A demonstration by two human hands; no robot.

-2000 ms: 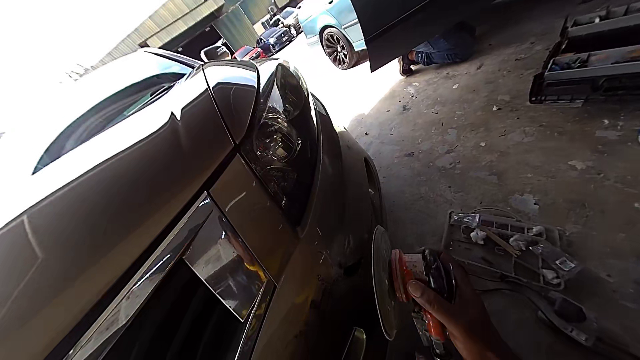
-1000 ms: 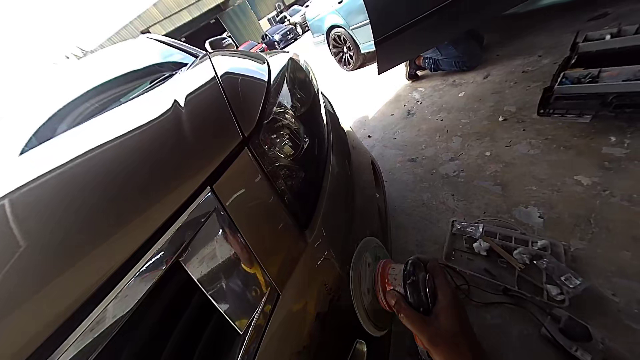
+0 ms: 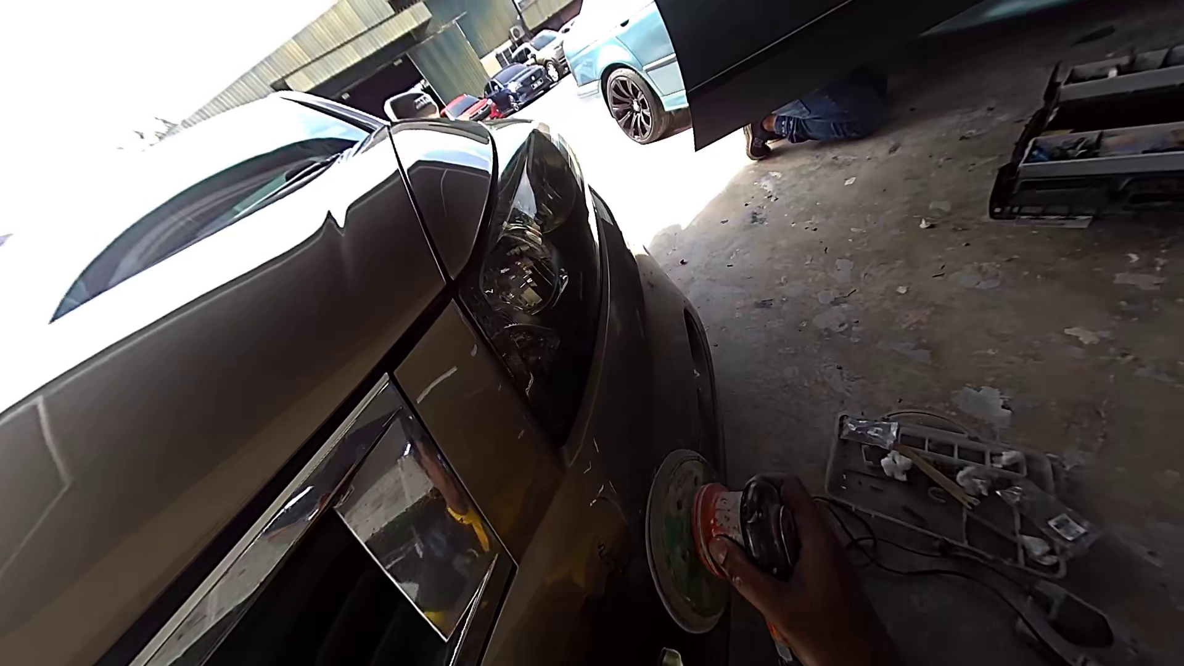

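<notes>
At the lower right, my right hand (image 3: 814, 583) grips a handheld disc sander (image 3: 726, 527) with a red and black body. Its round pad (image 3: 680, 546) faces the front bumper (image 3: 592, 499) of a dark bronze car; whether the pad touches the paint cannot be told. Light scratch-like marks show on the bumper below the headlight (image 3: 527, 277). Left of it lie the hood (image 3: 231, 305) and the chrome-edged grille (image 3: 370, 518), whose shiny trim carries a reflection. My left hand is out of the view.
On the concrete floor at right, a grey plastic tray (image 3: 832, 462) holds crumpled bits, sticks and clear bags, with a cable (image 3: 925, 569) beside it. An open toolbox (image 3: 1064, 171) stands farther back. A person's jeans-clad leg (image 3: 823, 116) shows beneath a dark panel (image 3: 758, 55), near a light blue car (image 3: 620, 51).
Since the oldest frame, the sander's pad has turned from nearly edge-on to show more of its face. My right hand has kept hold of the sander throughout.
</notes>
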